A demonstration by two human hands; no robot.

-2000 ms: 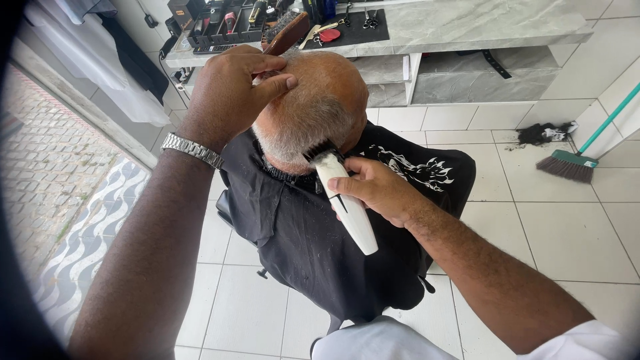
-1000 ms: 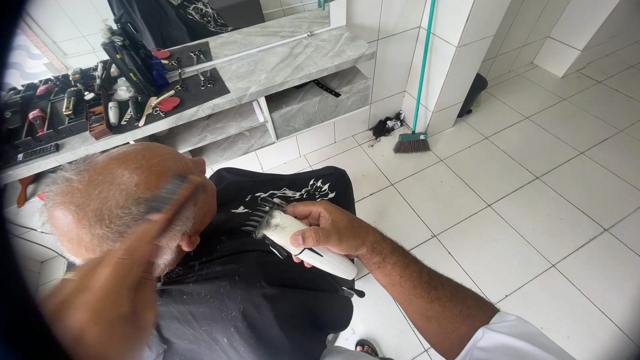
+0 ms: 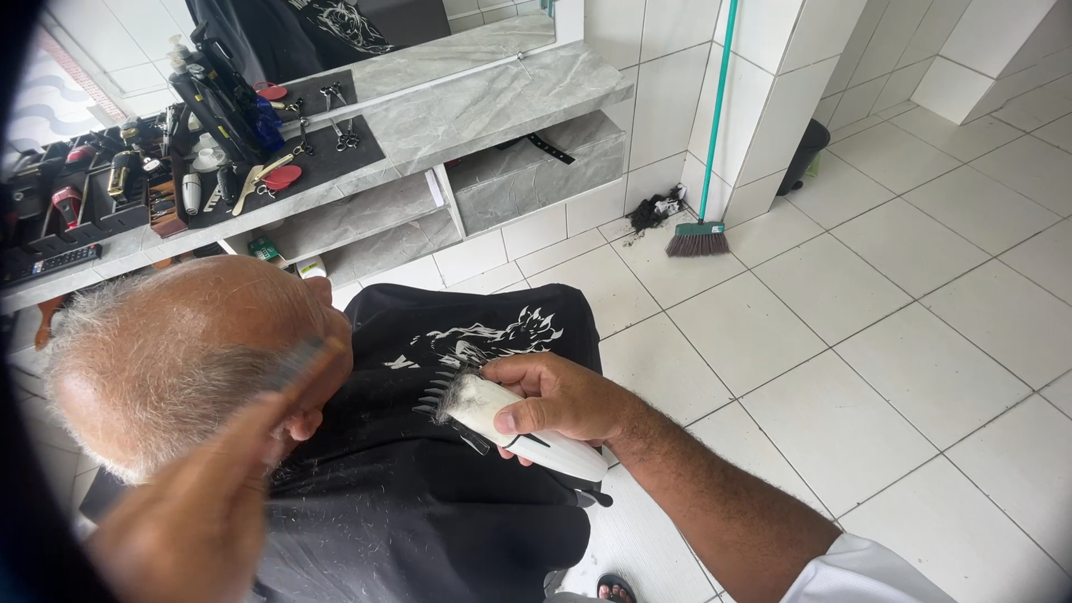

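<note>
My right hand point(image 3: 557, 398) is closed around a white hair clipper point(image 3: 523, 427). A black comb guard point(image 3: 435, 395) with grey hair clippings on it is fitted at the clipper's end, over the cape. My left hand point(image 3: 197, 502), blurred, grips what looks like a comb or small brush point(image 3: 306, 364) close to the side of the seated person's head point(image 3: 193, 335). Short grey hair covers the side and back of that head. A black barber cape point(image 3: 427, 494) with a white print and loose hairs drapes the person.
Ahead runs a grey marble counter point(image 3: 494, 96) with scissors point(image 3: 345, 134), bottles, clippers and a remote control point(image 3: 63, 261) on it, below a mirror. A green-handled broom point(image 3: 699, 239) leans at the wall beside a pile of dark hair point(image 3: 655, 211). A black bin point(image 3: 804, 155) stands behind the pillar.
The clipper was at the back of the person's head two seconds ago and is now over the cape, away from the head. My left hand, then empty on the head, now holds the comb-like tool. The view has swung right.
</note>
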